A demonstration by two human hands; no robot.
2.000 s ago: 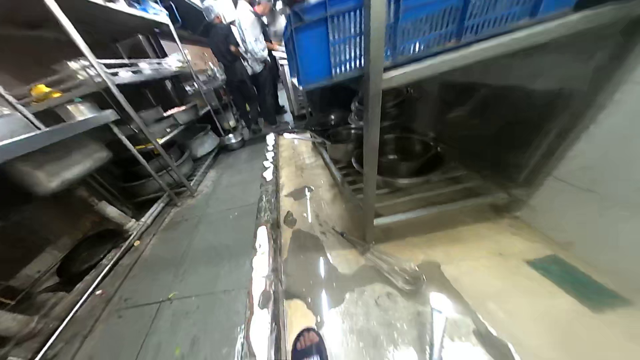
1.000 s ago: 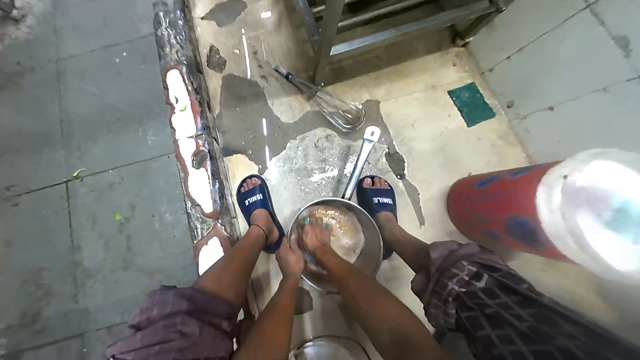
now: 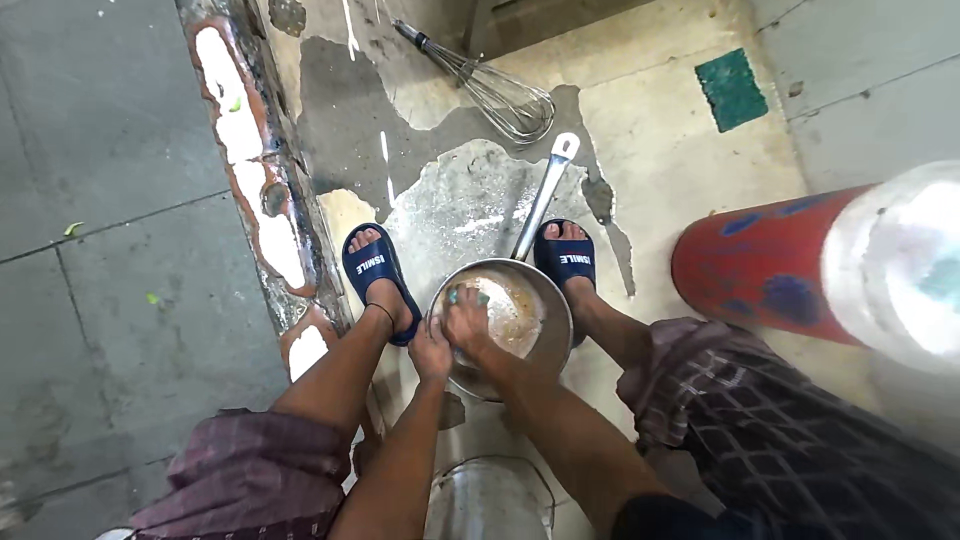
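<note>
A round metal saucepan [image 3: 556, 352] with a long handle stands on the wet floor between my feet, its handle pointing away from me. My left hand [image 3: 431, 349] grips the pan's left rim. Inside the pan, my right hand [image 3: 466, 319] presses a green scouring pad [image 3: 480, 298] against the inner wall, and the pad shows at the fingertips. Brownish, foamy residue covers part of the pan's bottom. Beyond the pan, a balloon whisk [image 3: 499, 94] lies on the floor, touching neither hand.
A red drum [image 3: 772, 262] with a whitish top stands at right. A raised, chipped ledge [image 3: 289, 195] runs along the left, beside grey tiles. Behind the pan lies a green patch [image 3: 731, 88]. A metal bucket [image 3: 491, 499] is close at the bottom.
The view has swung down from the aisle and racks to the floor. My hands, out of view two seconds ago, are at the pan; since one second ago they have stayed there.
</note>
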